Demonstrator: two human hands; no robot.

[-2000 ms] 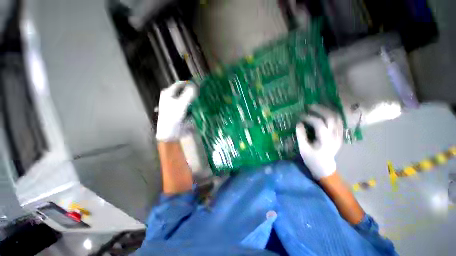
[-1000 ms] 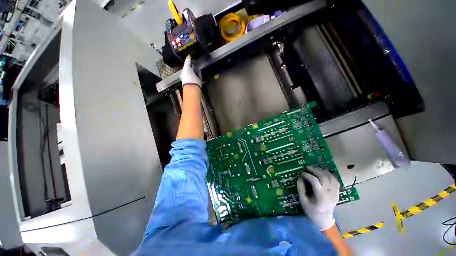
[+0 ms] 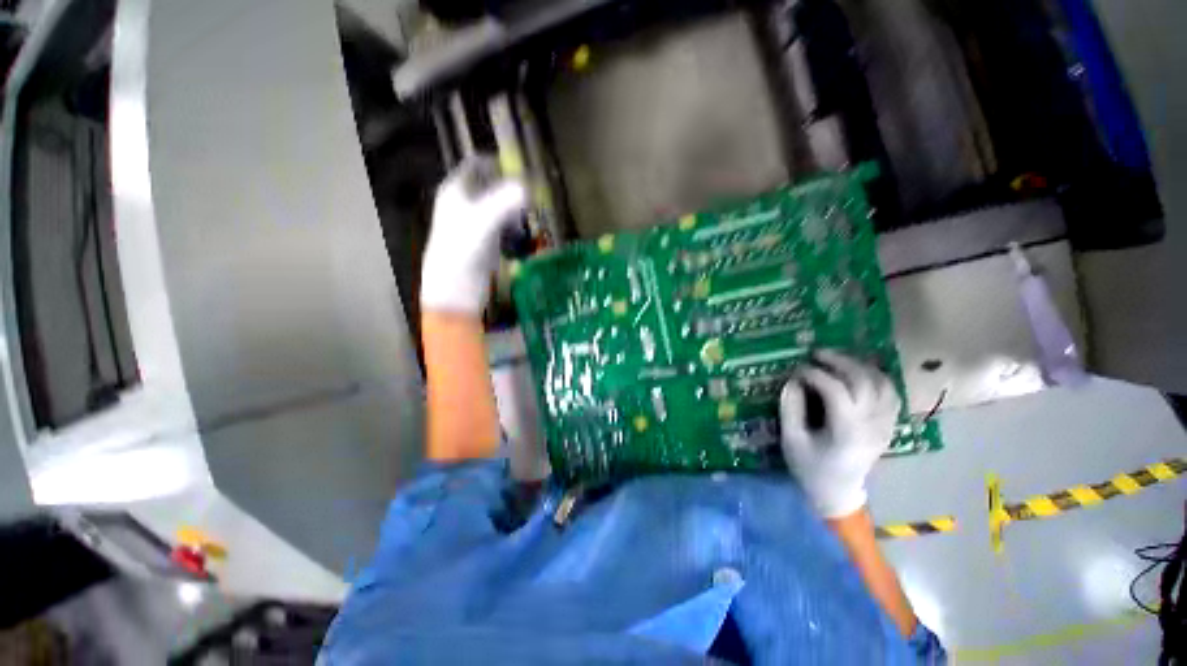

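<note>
A large green circuit board (image 3: 677, 351) lies tilted against the front of my blue clothing and over the front ledge, its pale-traced face up with several small yellow pieces on it. My gloved left hand (image 3: 471, 241) is just off the board's upper left corner, fingers bent together, blurred. A small yellow piece (image 3: 510, 159) shows at its fingertips. My gloved right hand (image 3: 840, 423) is on the board's lower right part, thumb and fingers curled, steadying it. The board's underside is hidden.
Beyond the board is the machine opening with metal rails (image 3: 820, 143). A pale purple bottle (image 3: 1048, 325) lies on the right ledge (image 3: 970, 332). A grey panel (image 3: 260, 221) stands at left. Yellow-black floor tape (image 3: 1093, 492) runs at right. A red knob (image 3: 190, 559) is at lower left.
My left hand has come back from the black box with coloured buttons on the rear ledge to the board's upper left corner. The box has left the view. My right hand stays on the board.
</note>
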